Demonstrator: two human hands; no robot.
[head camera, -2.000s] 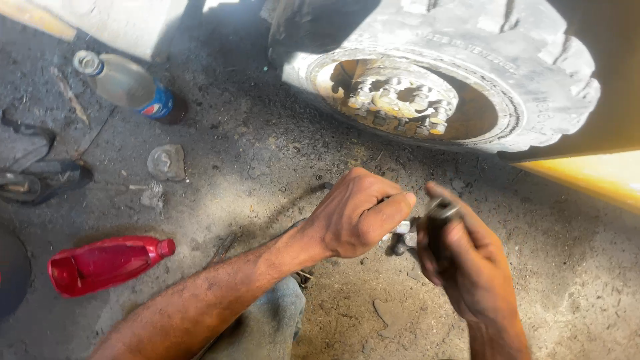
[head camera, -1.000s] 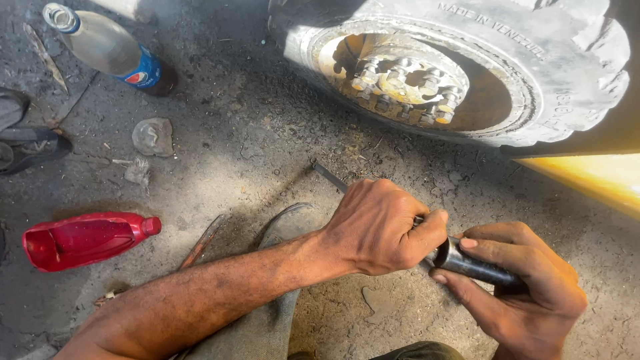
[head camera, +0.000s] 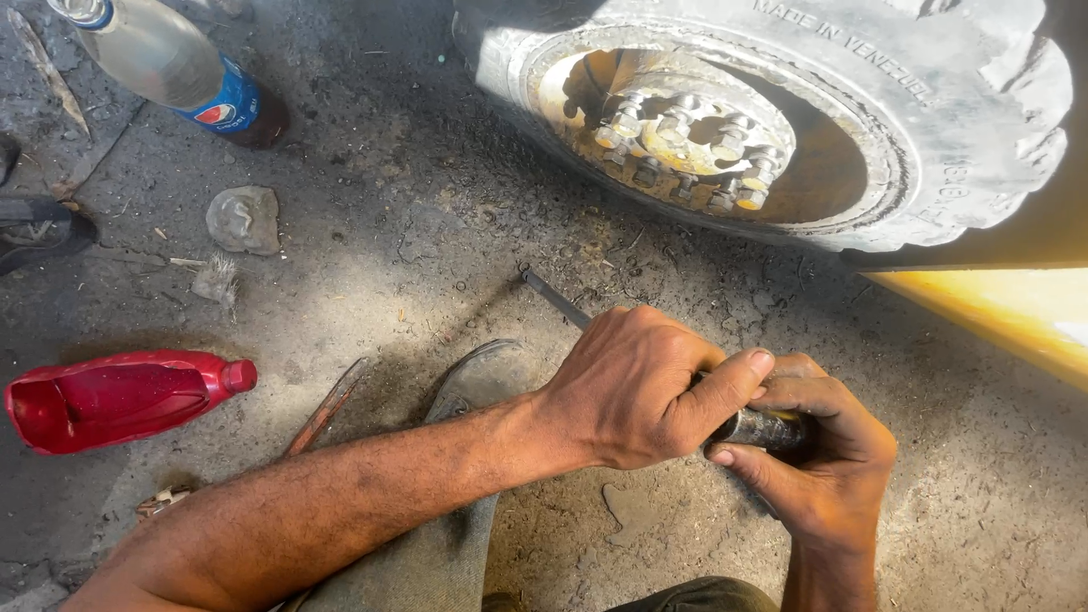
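My left hand (head camera: 642, 387) is closed around a thin dark metal rod (head camera: 554, 299), whose far end sticks out past the knuckles over the dirt floor. Pressed close to it, my right hand (head camera: 816, 442) grips a dark metal cylinder (head camera: 761, 429) between thumb and fingers. The cylinder's near end meets the fingers of my left hand, which hide whether the rod joins it. Both hands are above the ground, in front of my knees and right of a worn shoe (head camera: 489, 378).
A large tyre (head camera: 952, 110) with a studded hub (head camera: 680, 140) stands ahead, beside a yellow metal panel (head camera: 994, 306). Leftward lie a cut red plastic bottle (head camera: 127, 399), a stone (head camera: 244, 219) and a pointed tool (head camera: 327, 408). A Pepsi bottle (head camera: 183, 72) is at upper left.
My right hand has turned and now holds the cylinder sideways against my left hand. The rod beyond my left hand shows more plainly than two seconds ago.
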